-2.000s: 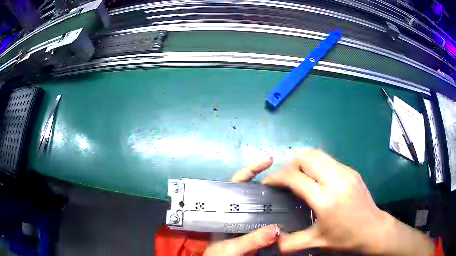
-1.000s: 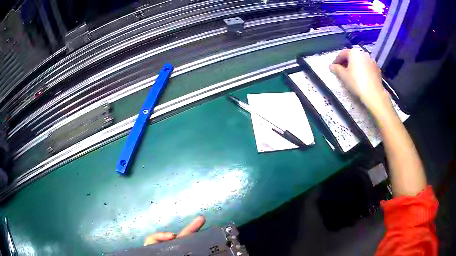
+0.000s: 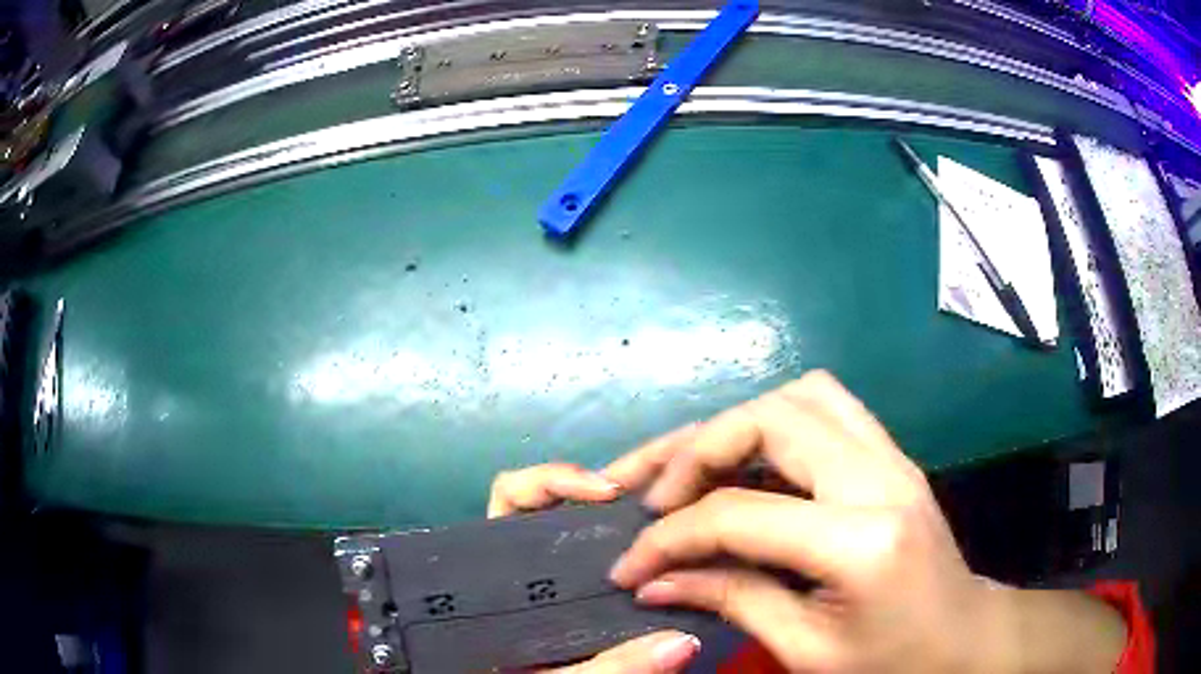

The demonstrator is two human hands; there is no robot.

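A dark grey carrier fixture (image 3: 487, 599) is at the bottom centre, over the bench's front edge, with screws at its left end and small hole groups along its middle. My left hand (image 3: 560, 487) holds it, fingers at the far edge and thumb at the near edge; the palm is hidden beneath. My right hand (image 3: 817, 527) is over the fixture's right part, fingertips together on or just above its surface. Whether a small part is between them cannot be seen.
A blue bar (image 3: 645, 125) slants across the front rail. Another carrier fixture (image 3: 527, 59) lies on the belt behind. A pen (image 3: 975, 250) rests on white paper (image 3: 994, 217) at right, beside two speckled trays (image 3: 1143, 250). Tweezers (image 3: 50, 375) lie at the left bench edge.
My right hand has come back from the trays at the right to the fixture. The view has turned back left, showing more of the fixture and the left bench edge.
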